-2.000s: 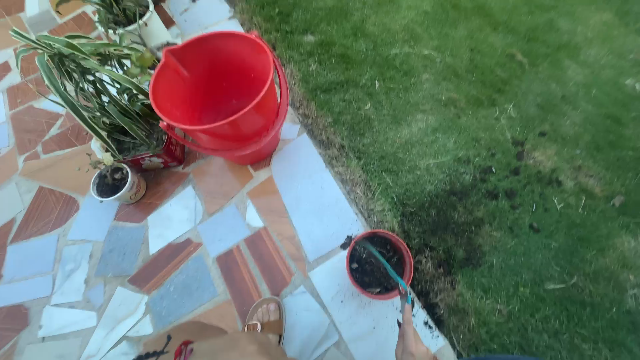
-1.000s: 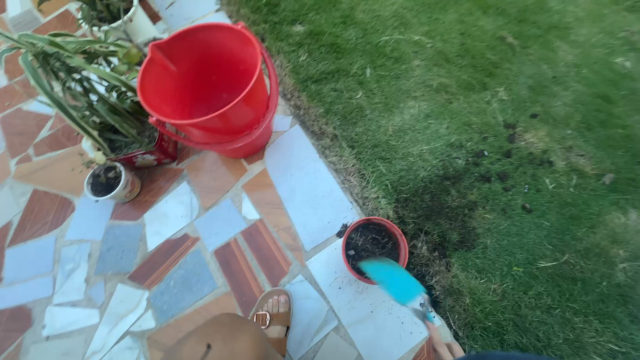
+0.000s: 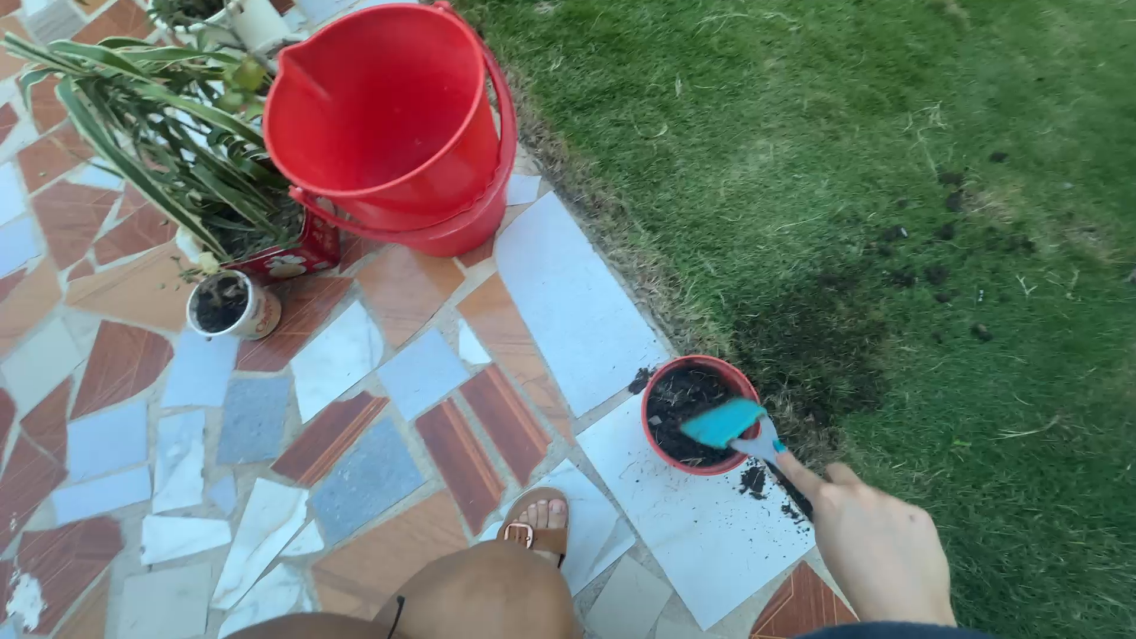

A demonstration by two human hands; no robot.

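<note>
My right hand [image 3: 874,541], at the lower right, is closed around the dark handle of a small garden trowel [image 3: 723,423] with a turquoise blade. The blade lies tilted inside a round reddish plastic pot [image 3: 657,439] and touches the dark soil [image 3: 688,399] there; how deep its tip goes is hard to tell. The pot stands upright on a white tile at the edge of the lawn. Crumbs of soil [image 3: 753,480] lie on the tile between the pot and my hand. My left hand is out of the picture.
A large red bucket [image 3: 382,106] with a spout stands at the upper left. Beside it are a striped-leaf plant [image 3: 151,133] in a red planter [image 3: 306,257] and a small white cup of soil [image 3: 257,315]. Grass [image 3: 799,160] with scattered soil borders the broken-tile paving. My sandalled foot [image 3: 537,524] is below.
The trowel was edge-on in the pot two seconds ago; its blade now shows its broad face. More of my right hand has come into view.
</note>
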